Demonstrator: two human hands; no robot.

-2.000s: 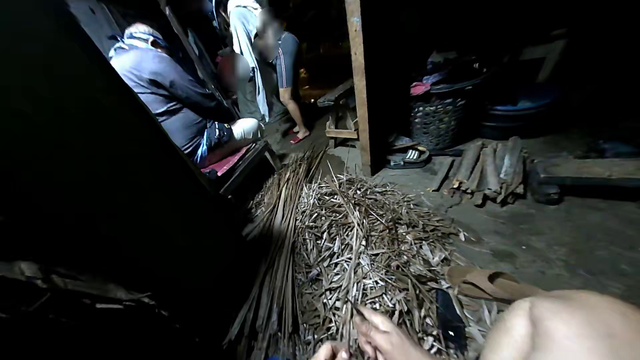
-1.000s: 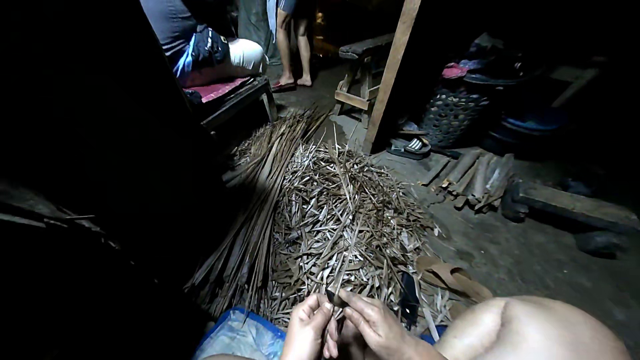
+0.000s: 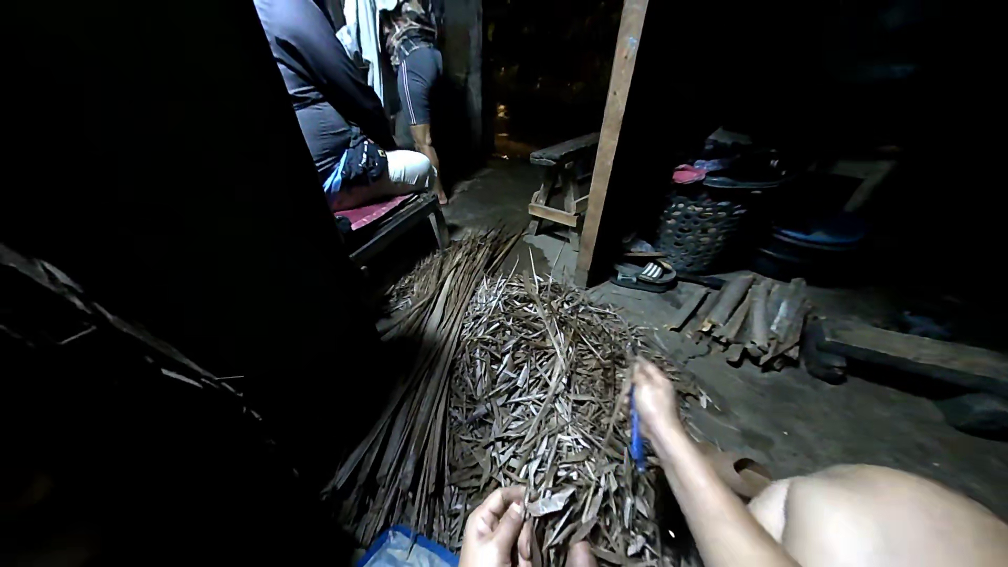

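Note:
My right hand point(image 3: 655, 398) is reached out over the right side of a heap of dry leaf strips point(image 3: 543, 378), closed around a slim tool with a blue handle point(image 3: 636, 437); its far end is hard to make out. Low in the view, my left hand point(image 3: 496, 528) pinches a thin dry strip between thumb and fingers, beside a broad piece of dry leaf point(image 3: 550, 502). Left of the heap lies a bundle of long dry leaf strips point(image 3: 425, 370). A blue-edged plastic sheet or bag point(image 3: 405, 550) shows at the bottom edge.
A person point(image 3: 331, 102) sits on a low bench point(image 3: 398, 228), another person point(image 3: 417, 79) stands behind. A wooden post point(image 3: 614, 134) rises beyond the heap. To the right are a woven basket point(image 3: 697, 228), sandals point(image 3: 646, 274), split firewood point(image 3: 748, 315) and a low wooden beam point(image 3: 913, 350).
My hands were together at the bottom a second ago; now my right hand has moved away, forward and to the right, over the heap. My left hand stays low.

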